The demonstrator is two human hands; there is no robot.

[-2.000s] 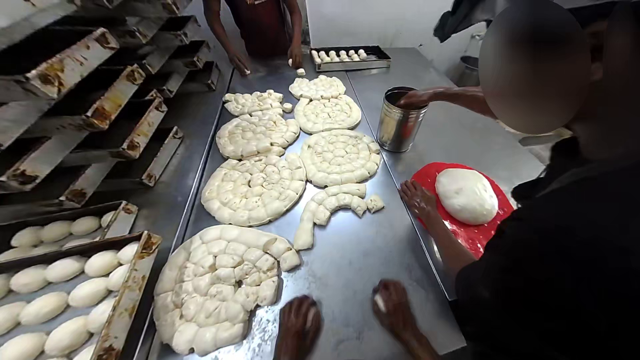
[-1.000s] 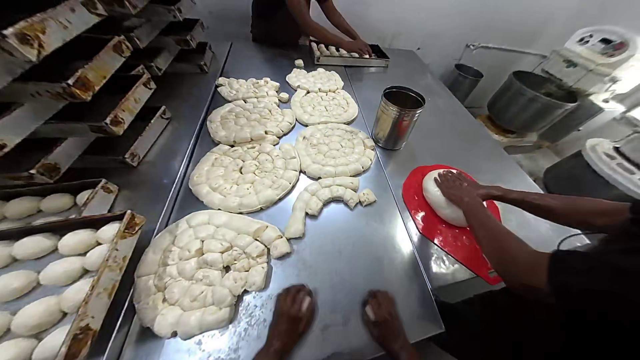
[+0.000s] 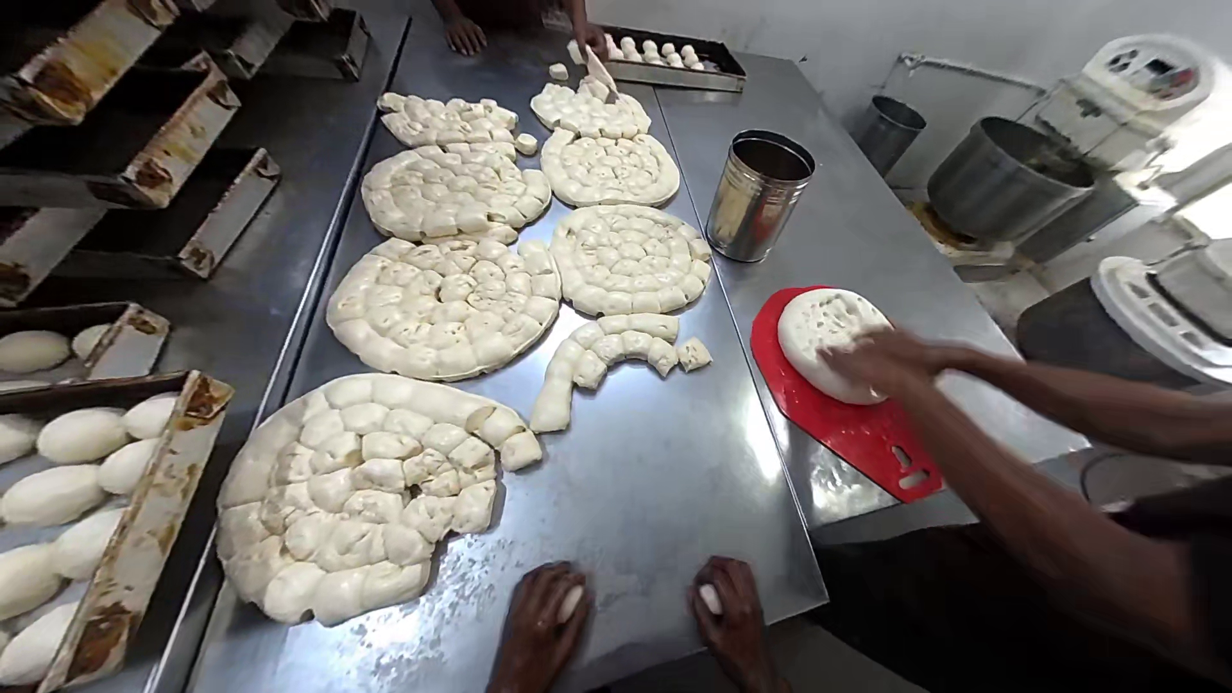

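Observation:
My left hand [image 3: 545, 616] curls over a small piece of white dough [image 3: 570, 603] on the steel table [image 3: 616, 520]. To its right, my right hand [image 3: 730, 611] cups another small dough piece [image 3: 710, 599]. A large coil of cut dough [image 3: 351, 491] lies nearest my left hand, with a gap in its right side. Beyond my hands, a short curved strip of cut dough [image 3: 616, 346] has one loose dough piece [image 3: 694, 353] by its end. More cut dough coils [image 3: 445, 308] cover the far part of the table.
At right, a co-worker's hands [image 3: 871, 361] press a dough round [image 3: 833, 332] on a red board [image 3: 847, 438]. A metal can [image 3: 760, 197] stands behind. Another person's hand [image 3: 589, 43] holds a scraper [image 3: 601, 72] near a tray [image 3: 736, 75] of dough balls. Stacked trays [image 3: 183, 144] and a dough-filled tray [image 3: 144, 549] line the left.
The co-worker at right has taken a hand out of the can and now has both hands at the dough round. The far person's hands have moved left from the tray, one now with a scraper.

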